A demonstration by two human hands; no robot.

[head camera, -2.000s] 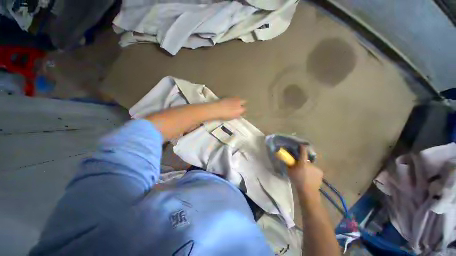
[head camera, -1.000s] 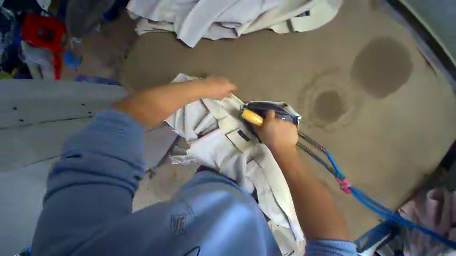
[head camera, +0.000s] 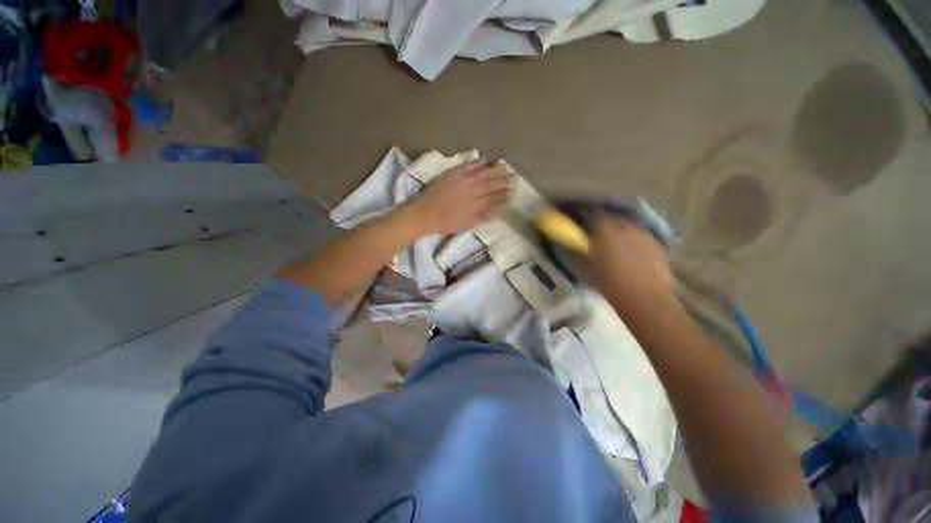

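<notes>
An off-white garment lies on the brown pressing table, its lower end hanging at my lap. A small dark label shows on its cream strip. My left hand lies on the upper part of the garment, fingers over the cream strip; whether it pinches cloth is not clear. My right hand is blurred and holds the steam iron by its yellow handle. The iron is over the garment's right edge, just right of my left hand. Its soleplate contact is hidden.
A heap of off-white garments lies at the table's far side. A blue hose runs from the iron to the lower right. A grey-white board is at left, a red plastic object beyond it. More cloth is at lower right.
The iron went from the garment's lower right edge up toward my left hand, and is now blurred. My left hand went from a curled pose to lying flatter on the cloth. The view has shifted.
</notes>
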